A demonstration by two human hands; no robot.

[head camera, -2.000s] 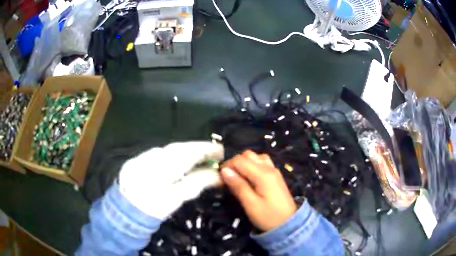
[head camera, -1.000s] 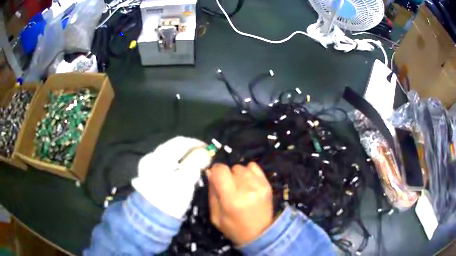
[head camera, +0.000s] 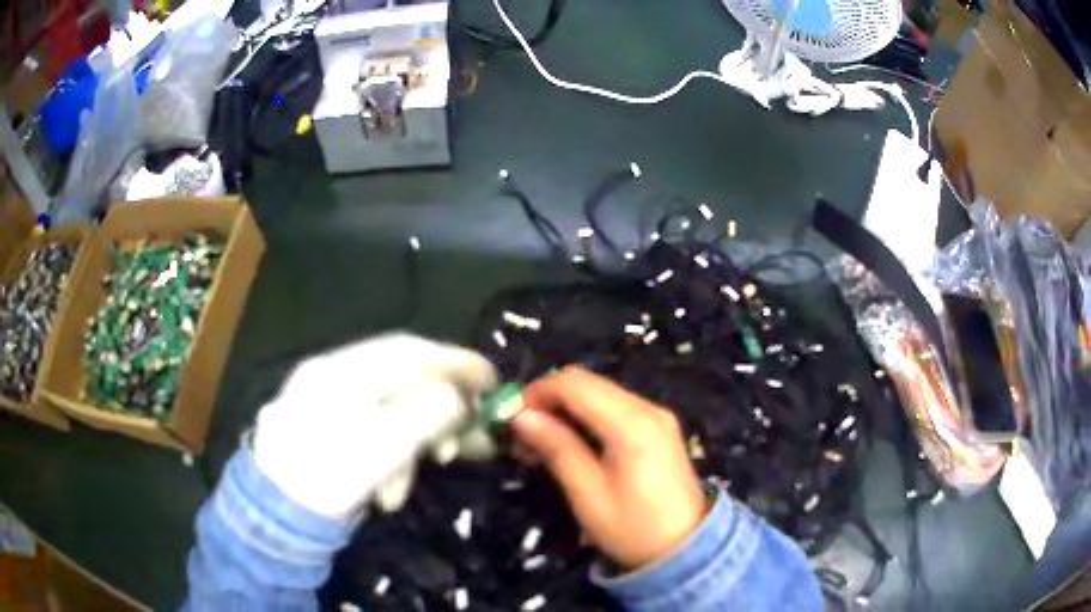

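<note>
A large tangled heap of black cables (head camera: 622,323) with small whitish metal ends lies in front of me. My left hand (head camera: 383,418), in a thick white glove, is above the left part of the heap, slightly blurred. A small green circuit board (head camera: 503,404) shows between its fingertips and those of my right hand. My right hand (head camera: 616,460) is bare, with thumb and index finger pinched at the board's right end. The fingers hide part of the board, and I cannot tell whether a cable is joined to it.
An open cardboard box of green boards (head camera: 233,281) is at left, beside a box of metal parts (head camera: 54,269). A grey metal fixture (head camera: 383,102) stands at back left, a fan (head camera: 826,24) at back right. Bagged wires (head camera: 915,401) and a dark phone-like rectangle (head camera: 981,365) are at right.
Since one second ago, my left hand has shifted left and lower, and my right hand has turned from a fist-like hold to a fingertip pinch. The green board is now between both hands' fingertips.
</note>
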